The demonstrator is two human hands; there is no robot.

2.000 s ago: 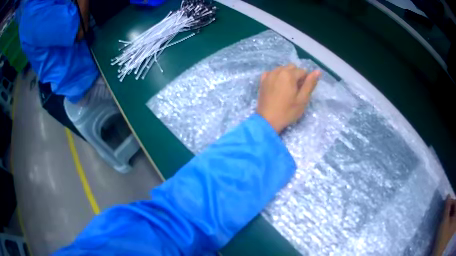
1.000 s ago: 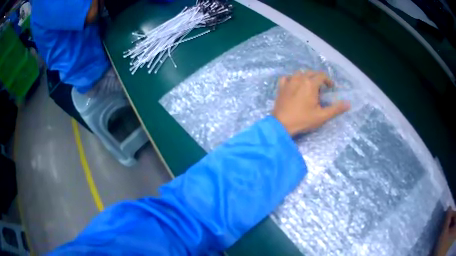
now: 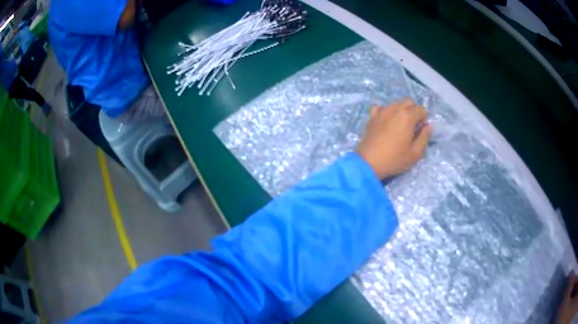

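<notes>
A sheet of bubble wrap [image 3: 304, 120], clear and silvery, lies spread over the green bench top. My left hand [image 3: 396, 139], bare, in a blue sleeve, rests on the upper part of the sheet. Its fingers are curled and its thumb is close to them; whether it pinches the wrap is hidden. My right hand [image 3: 568, 300] is mostly cut off by the right edge, at the sheet's lower right corner; its fingers cannot be made out.
A loose bunch of white sleeved lead wires [image 3: 222, 50] with dark ends lies at the bench's far side. A person in a blue smock [image 3: 101, 57] sits on a pale plastic stool [image 3: 142, 152]. Green crates [image 3: 25, 171] stand at the left. The bench has a pale raised edge [image 3: 443, 88].
My left hand opened its fingers and has curled them again, a little further right. The view has shifted left, so the wires and stool sit further right and the green crates show more.
</notes>
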